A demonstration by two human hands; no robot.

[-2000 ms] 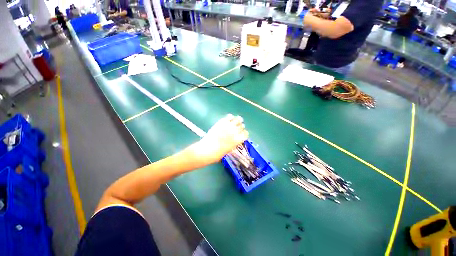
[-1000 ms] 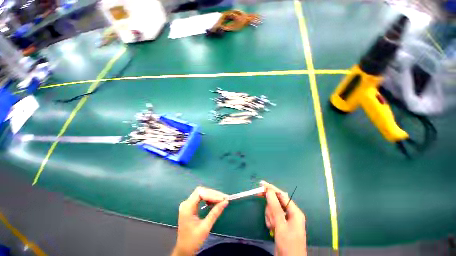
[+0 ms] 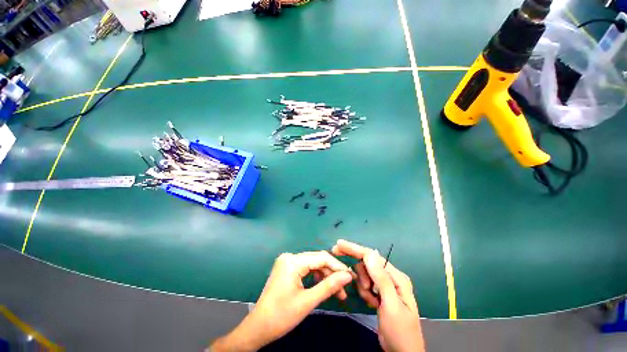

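Observation:
My left hand (image 3: 299, 292) and my right hand (image 3: 385, 292) meet at the fingertips near the bench's front edge. My left thumb and forefinger pinch a wire lead; only a tiny part shows between the fingertips, the rest is hidden. A thin dark rod (image 3: 389, 254) sticks up from my right hand's fingers. Whether the right fingertips also touch the lead is unclear. Several black tubing pieces (image 3: 322, 210) lie on the mat beyond my hands. A loose pile of leads (image 3: 313, 125) lies farther back. The blue parts bin (image 3: 242, 184), full of leads, is left of them.
A yellow heat gun (image 3: 505, 117) stands at the right, nozzle up, its black cord coiled beside it. A clear plastic bag (image 3: 584, 103) is behind it. A steel ruler (image 3: 82, 183) lies left of the bin. A white machine (image 3: 141, 14) with a black cord stands at far left.
My left hand came back from the bin. Both hands first held the whitish lead stretched between them; now they have closed together, mostly covering it. The view has turned towards the heat gun.

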